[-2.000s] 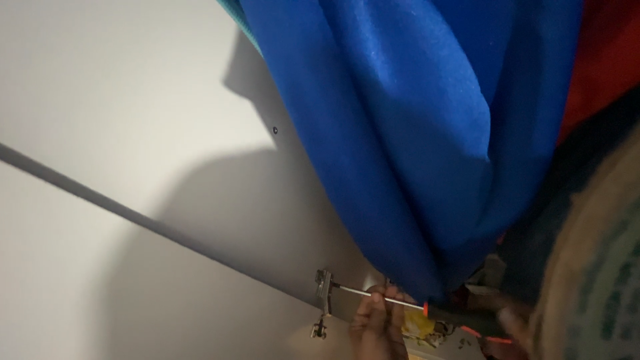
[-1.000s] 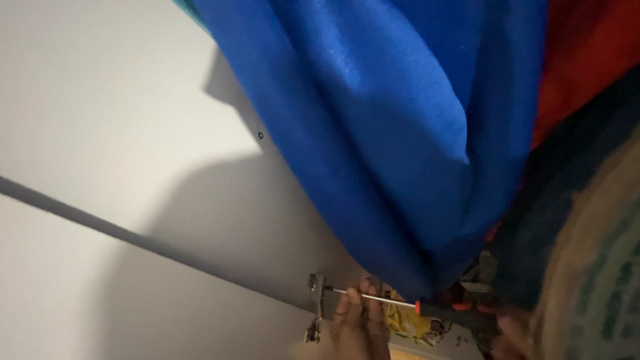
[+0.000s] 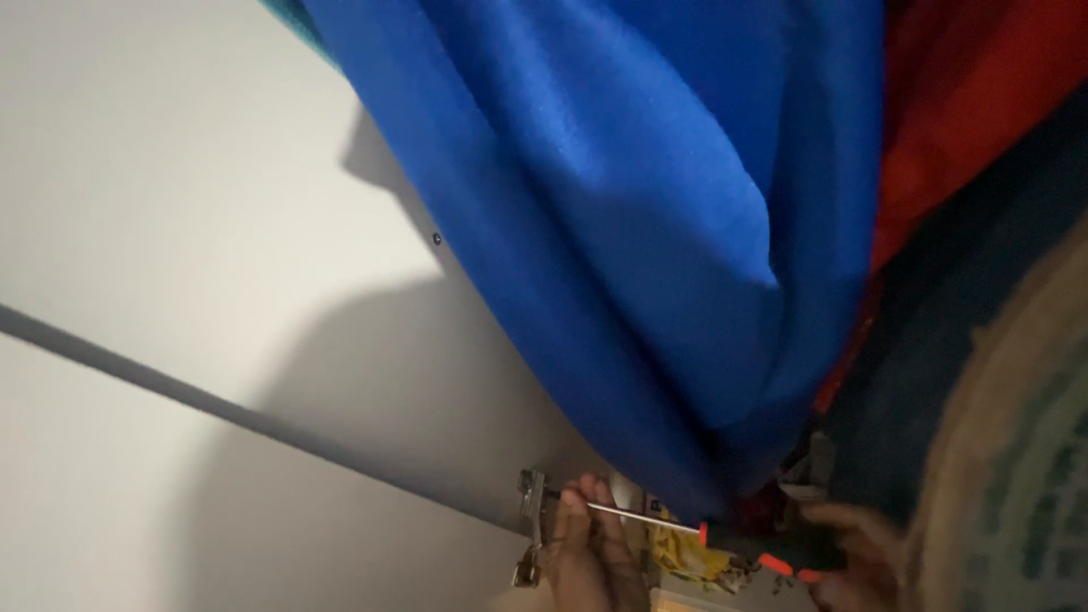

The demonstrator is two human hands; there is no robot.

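A screwdriver [image 3: 646, 517] with a black and red handle lies almost level near the bottom of the view. My right hand [image 3: 858, 552] is closed around its handle, partly in shadow. The fingers of my left hand [image 3: 591, 544] pinch the front of the shaft near its tip. That tip points at a metal cabinet hinge [image 3: 531, 501] on the white panel [image 3: 357, 365]; whether it sits in a screw is too small to tell.
Blue cloth [image 3: 646, 255] hangs over the middle, with red cloth [image 3: 952, 144] and dark cloth behind it. A blurred round object with a tan rim [image 3: 960, 408] fills the right edge. Yellow packaging [image 3: 688, 552] lies behind the shaft. A dark seam [image 3: 212, 404] crosses the white panels.
Both hands stay on the screwdriver beside the hinge. My left fingers have shifted a little along the shaft.
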